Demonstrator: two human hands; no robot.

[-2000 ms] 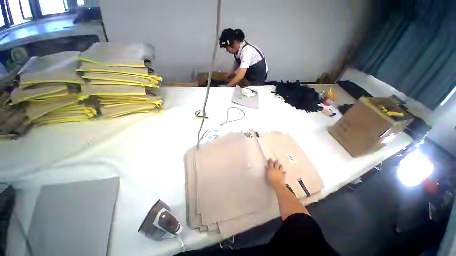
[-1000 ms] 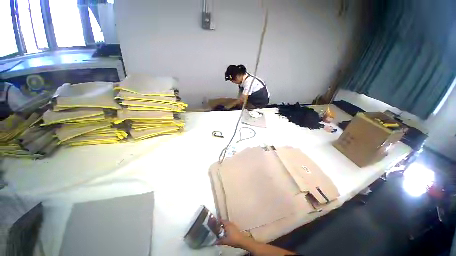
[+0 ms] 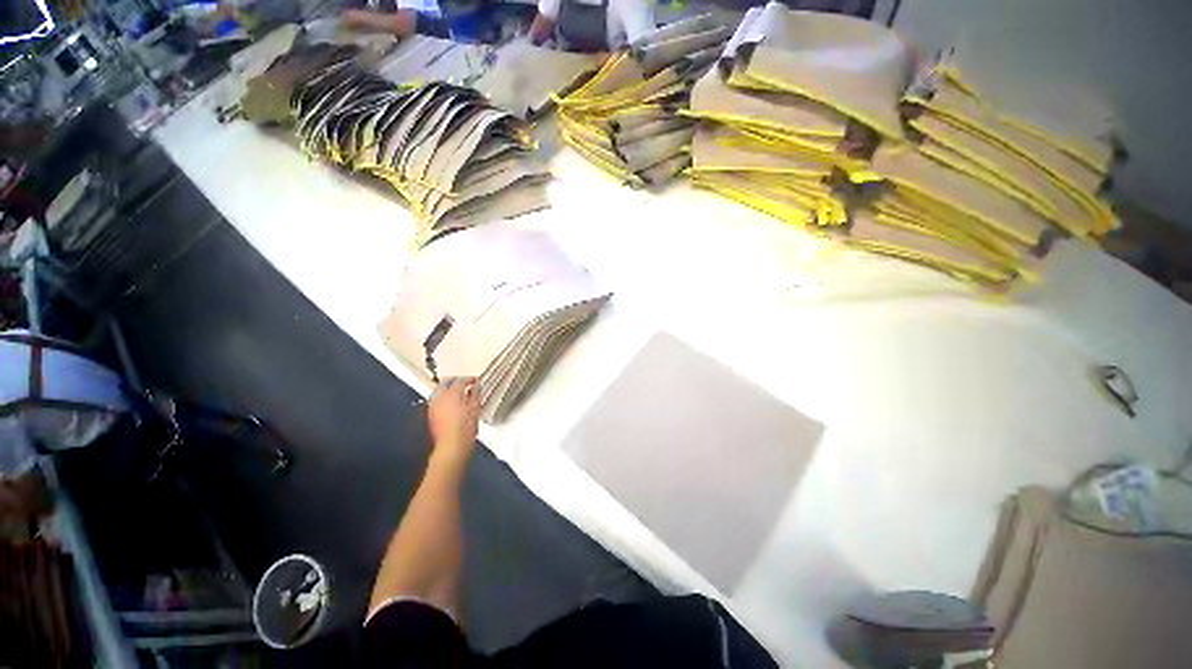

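Note:
My left hand (image 3: 455, 405) is at the near corner of a pile of beige panels (image 3: 503, 294), its fingers curled on the edge. The pile's top panel has a dark label and small dark lettering; its layers show on the right side. A plain grey-beige square pad (image 3: 699, 451) lies flat right of the pile. The iron (image 3: 915, 621) is blurred at the bottom right, beside another beige pile (image 3: 1098, 588) cut off by the frame edge. My right hand is not in view.
Yellow-edged bundles (image 3: 797, 131) are stacked at the far side. A fanned row of folded pieces (image 3: 418, 137) lies beyond the pile. A bin (image 3: 292, 601) stands in the dark aisle at left. Parts of other people (image 3: 595, 20) show at the top. A small yellow-black item (image 3: 1118, 388) lies at right.
The view has swung left, bringing the labelled pile and aisle into sight. A hand held the iron one second ago; now no hand shows on it. My left hand has appeared at the labelled pile.

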